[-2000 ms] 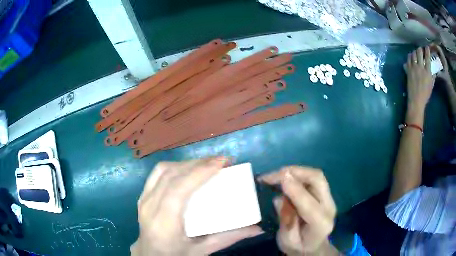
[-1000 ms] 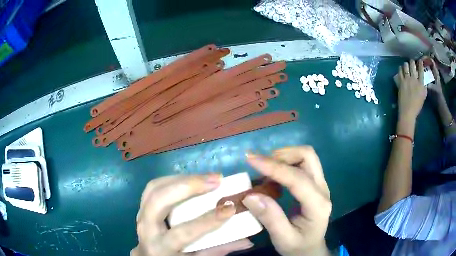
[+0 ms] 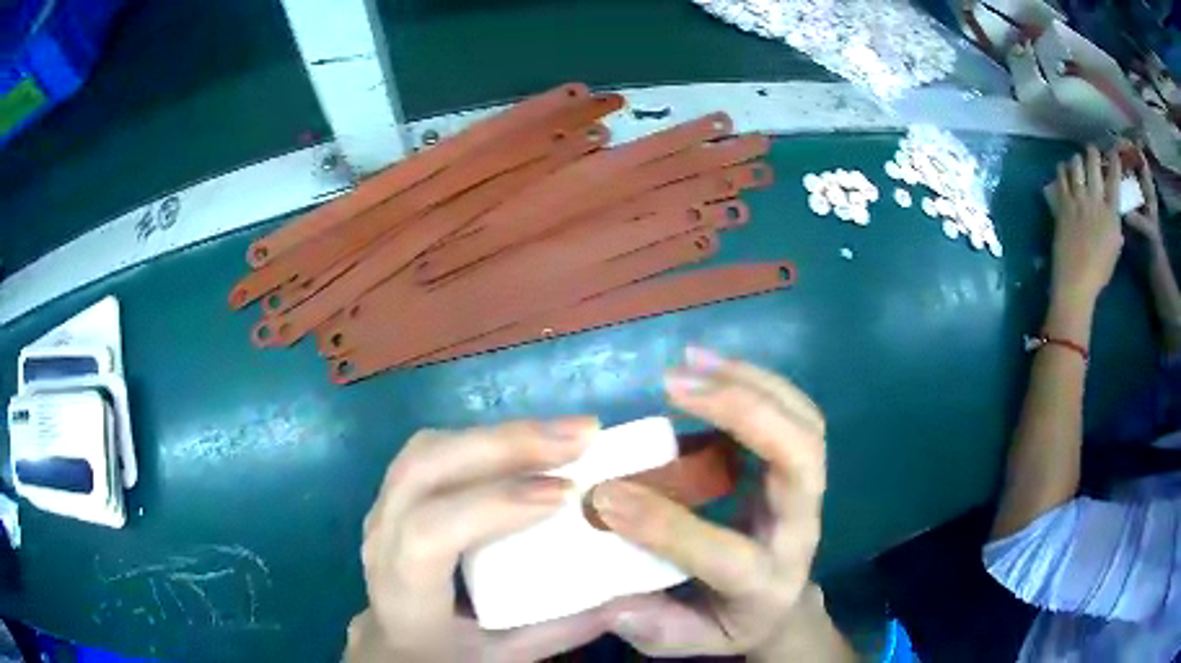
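The white housing (image 3: 538,570) is held end-on in front of me at the bottom centre. My left hand (image 3: 453,518) grips it from the left, fingers over its top and near the strap tip. A brown strap (image 3: 693,477) lies against the housing end, its tip near the middle of the white face. My right hand (image 3: 738,518) holds the strap, with the thumb pressed on its tip and the fingers raised behind it. The thumb hides the strap hole, so I cannot tell if a button sits in it.
Loose brown straps (image 3: 518,246) lie fanned on the green worktop (image 3: 298,518). Loose white buttons (image 3: 839,194) and a clear bag of buttons (image 3: 855,45) are at the upper right. Stacked white parts (image 3: 65,447) lie left. Another person's arm (image 3: 1068,324) works at right.
The strap, off the housing face two seconds ago, now lies on it. Since one second ago, my right thumb has moved onto the strap tip, and my left fingertip has shifted off it.
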